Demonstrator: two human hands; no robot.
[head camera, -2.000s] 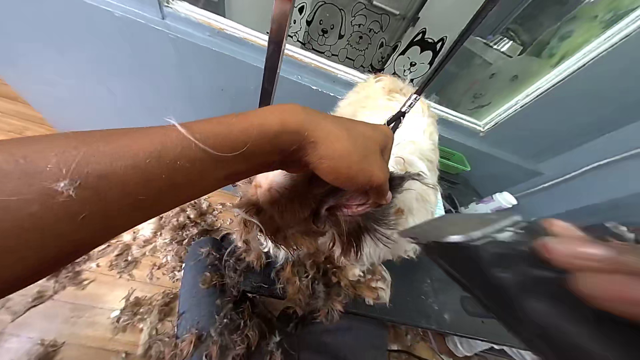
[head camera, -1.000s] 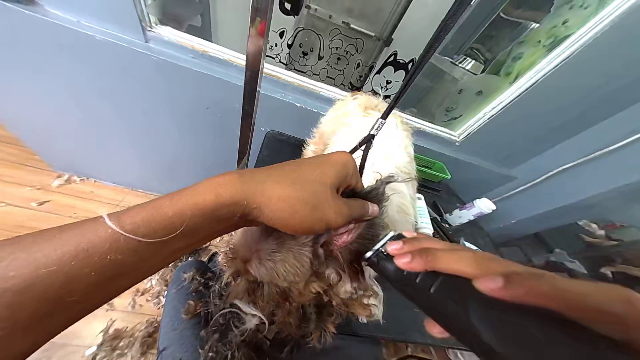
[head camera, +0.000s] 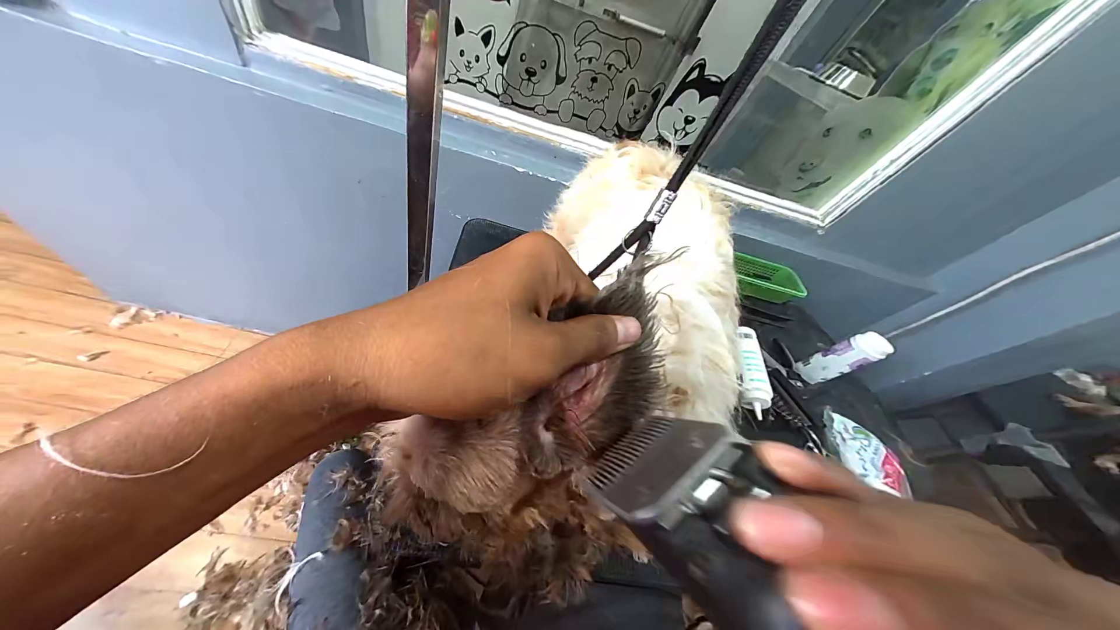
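Note:
A dog with a cream back (head camera: 647, 289) and a brown head (head camera: 472, 464) is on the black grooming table. My left hand (head camera: 499, 332) grips the dog's ear flap (head camera: 634, 350), folded back so that the pink inside of the ear shows. From the lower right, my right hand (head camera: 857, 534) holds a black electric hair clipper (head camera: 709, 507). Its metal blade (head camera: 652, 459) lies at the fur just below and right of the ear opening; whether it touches the skin cannot be told. A black grooming loop (head camera: 643, 232) runs up from behind the ear.
Right of the dog are a green basket (head camera: 770, 278), a white nozzle bottle (head camera: 753, 372), a white and purple container (head camera: 844, 357) and a plastic packet (head camera: 866, 451). A metal post (head camera: 423, 149) rises behind my left hand. Cut fur covers the padded dark support (head camera: 328, 534) and the floor below.
Two seconds ago the clipper was well right of the ear; now its blade is beside the ear's base. My left hand has kept hold of the ear. The view has shifted.

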